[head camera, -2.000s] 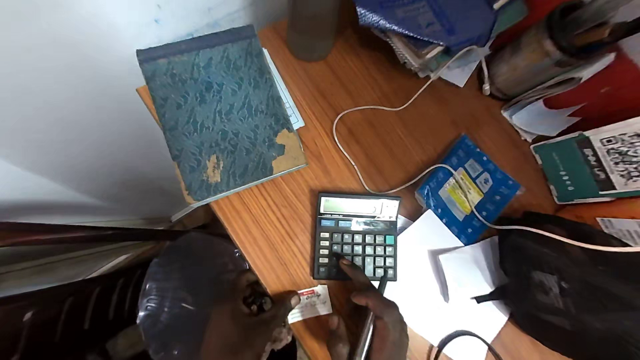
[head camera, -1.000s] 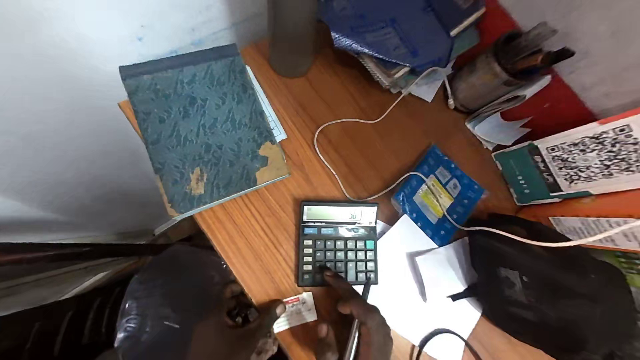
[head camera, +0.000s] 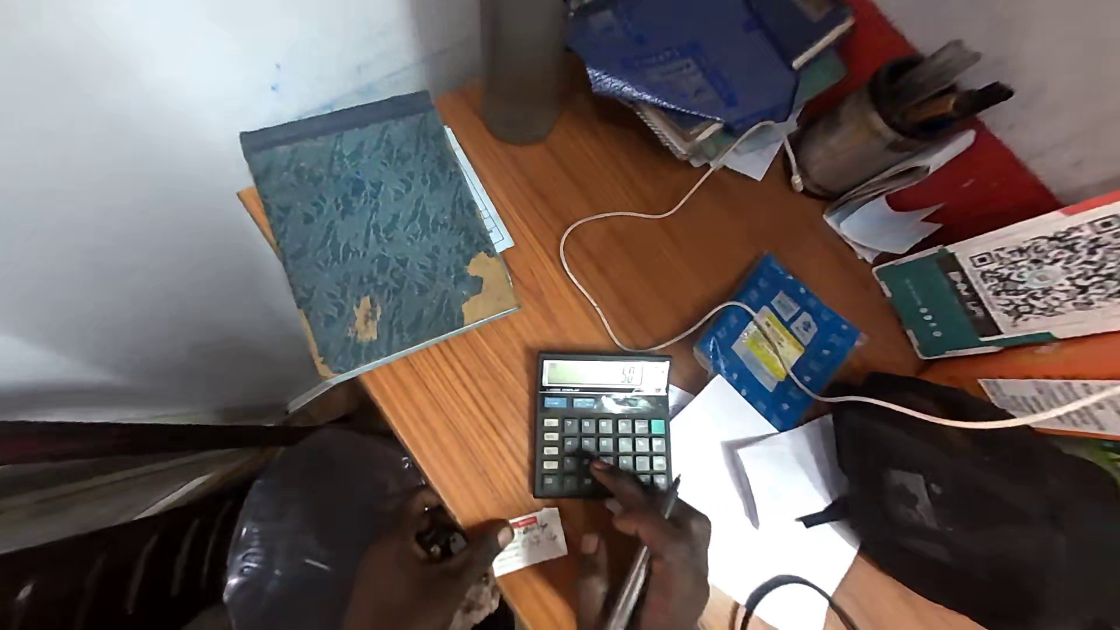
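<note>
A black desk calculator [head camera: 602, 424] lies on the wooden desk with digits on its display. My right hand [head camera: 656, 547] is over its lower edge, a finger on or just above the lower keys, with a pen [head camera: 632, 582] held in the same hand. Left of it, my left hand [head camera: 437, 551] has its thumb on the edge of a small printed paper slip [head camera: 530, 542] with handwriting, and small dark items [head camera: 440, 534] sit in the curl of its fingers. A dark plastic bag [head camera: 306, 525] lies beside and partly behind the left hand.
A worn blue-green ledger [head camera: 376, 227] lies at the upper left. White papers [head camera: 770, 516], a blue packet [head camera: 779, 341] and a black bag [head camera: 971, 507] are on the right. A white cable [head camera: 604, 214] crosses the desk. Behind stand a pen holder [head camera: 853, 140] and a dark cylinder [head camera: 522, 79].
My right index finger has shifted over the calculator's keys. The display now shows digits different from those one second ago. My left hand stays at the slip.
</note>
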